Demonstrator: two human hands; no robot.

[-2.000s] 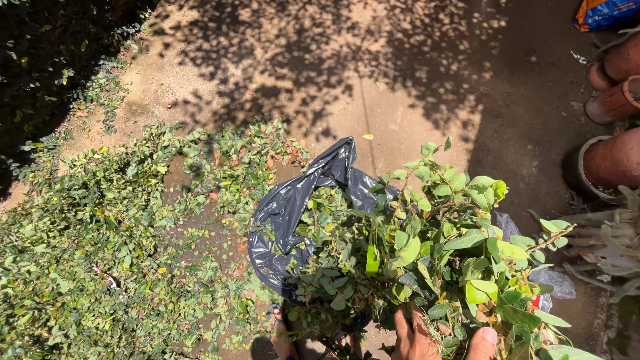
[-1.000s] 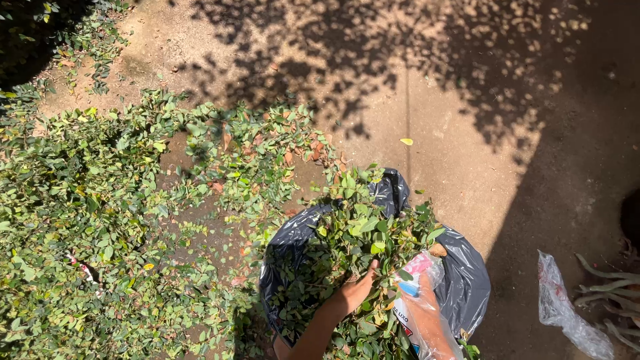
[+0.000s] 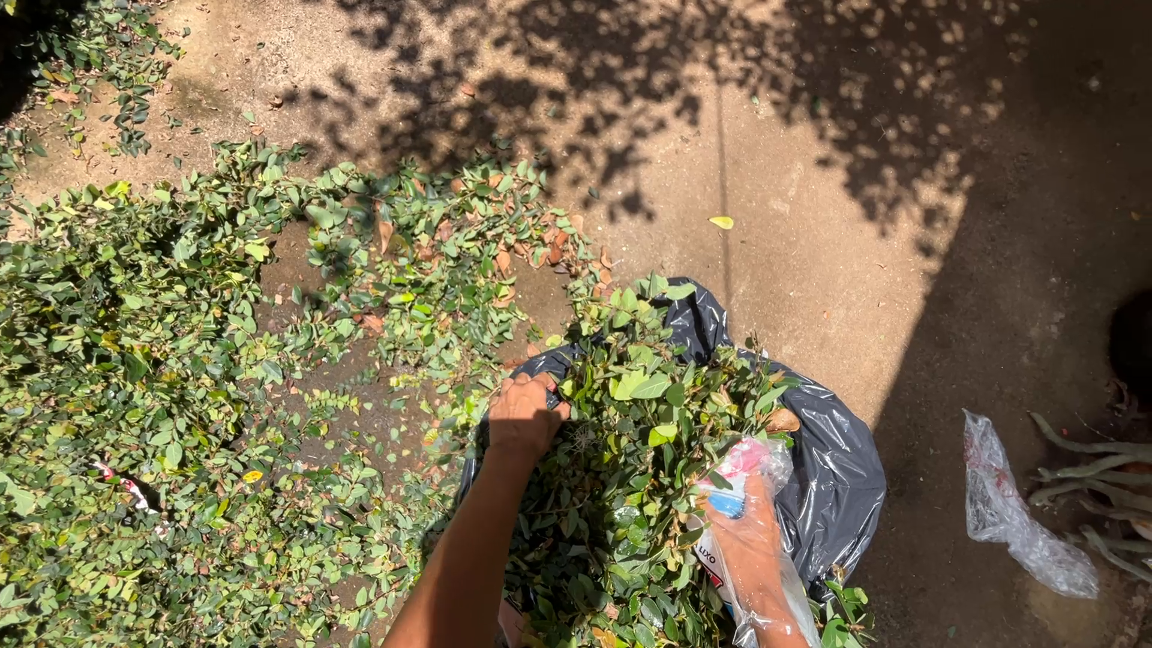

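A black plastic garbage bag (image 3: 832, 477) stands open on the ground, heaped with leafy green cuttings (image 3: 648, 450). My left hand (image 3: 525, 412) grips the bag's left rim, its fingers curled over the dark plastic. On the right side of the heap, my right hand (image 3: 742, 504) is inside a clear printed plastic bag (image 3: 765, 463) and presses against the leaves; its fingertips are hidden by the plastic and foliage.
Cut leafy branches (image 3: 135, 378) cover the ground at left. A crumpled clear plastic bag (image 3: 1012, 513) lies at right beside pale roots or stems (image 3: 1093, 477). Dry brown leaves (image 3: 553, 247) lie above the black bag.
The cuttings held over the black bag two seconds ago now lie in its mouth. My left hand has moved from the middle of the leaves to the bag's left rim.
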